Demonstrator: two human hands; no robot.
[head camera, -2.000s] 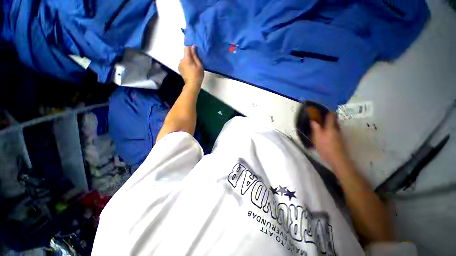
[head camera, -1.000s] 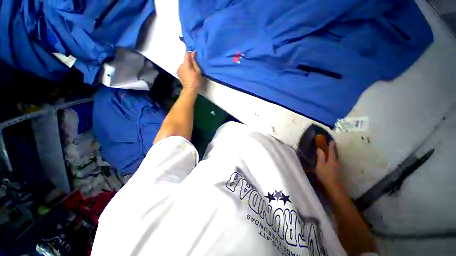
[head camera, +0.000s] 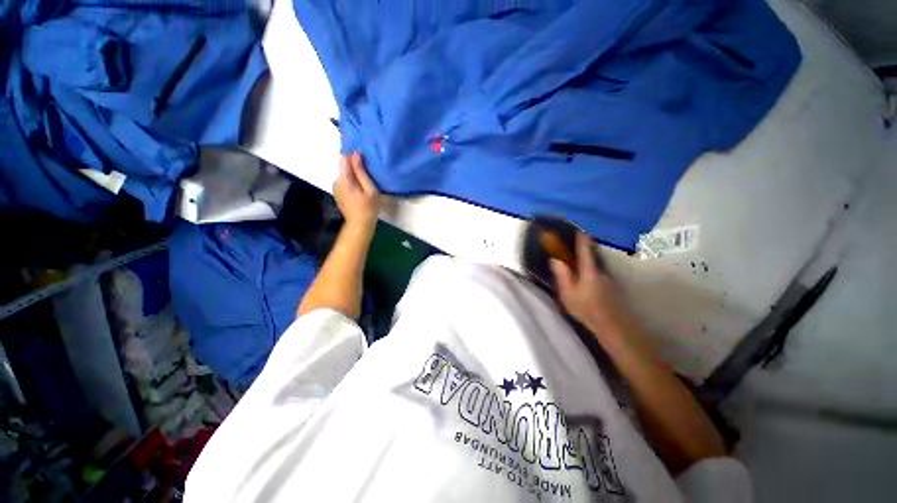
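Note:
A matte blue jacket lies spread on the white ironing table, its dark-edged bottom hem towards me. It has a dark pocket slit and a small red logo. My left hand grips the jacket's left hem corner. My right hand holds the steam iron by its orange-brown handle. The iron is at the table's near edge, close to the hem's right part; whether it touches the cloth cannot be told. A white label is at the hem's right corner.
A crumpled pile of blue jackets lies at the upper left, with a grey-white sheet beside it. A lower blue mound is below. A dark long-bladed tool lies at the right. Shelving with cloth stands at the lower left.
The iron and my right hand have moved left and up, nearer the hem. The jacket and my left hand appear slightly further left, and the whole view has shifted.

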